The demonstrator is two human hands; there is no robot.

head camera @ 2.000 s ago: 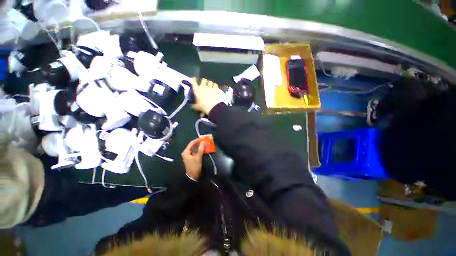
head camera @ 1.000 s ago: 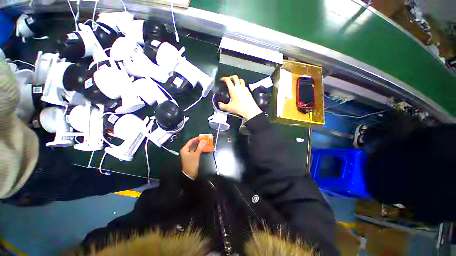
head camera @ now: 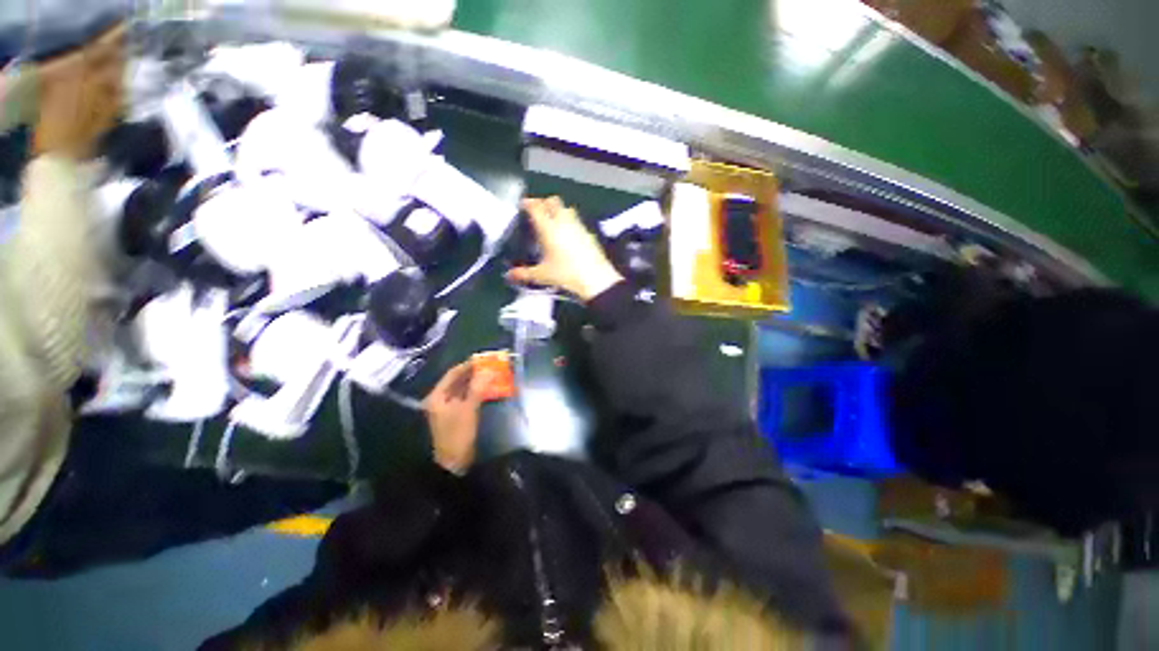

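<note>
My left hand (head camera: 455, 413) holds a small orange square sheet (head camera: 493, 375) between its fingertips, low over the front of the dark mat. My right hand (head camera: 566, 252) is on the black ball head of a white camera (head camera: 528, 314), which stands on the mat just beyond the sheet. The fingers cover much of the ball, and the view is blurred. A second black ball head (head camera: 637, 254) lies right of my right hand, partly hidden by it.
White-and-black cameras (head camera: 280, 242) are heaped at left, with another person's hand (head camera: 79, 95) over them. At the back are a white bar (head camera: 604, 137) and a yellow-brown tray (head camera: 727, 303) holding a phone (head camera: 741, 238). A blue stool (head camera: 826, 420) stands right, beyond the bench edge.
My right hand has drawn a camera from beside the heap to the mat before me. My left hand keeps the orange sheet. Another person's hand has come over the heap.
</note>
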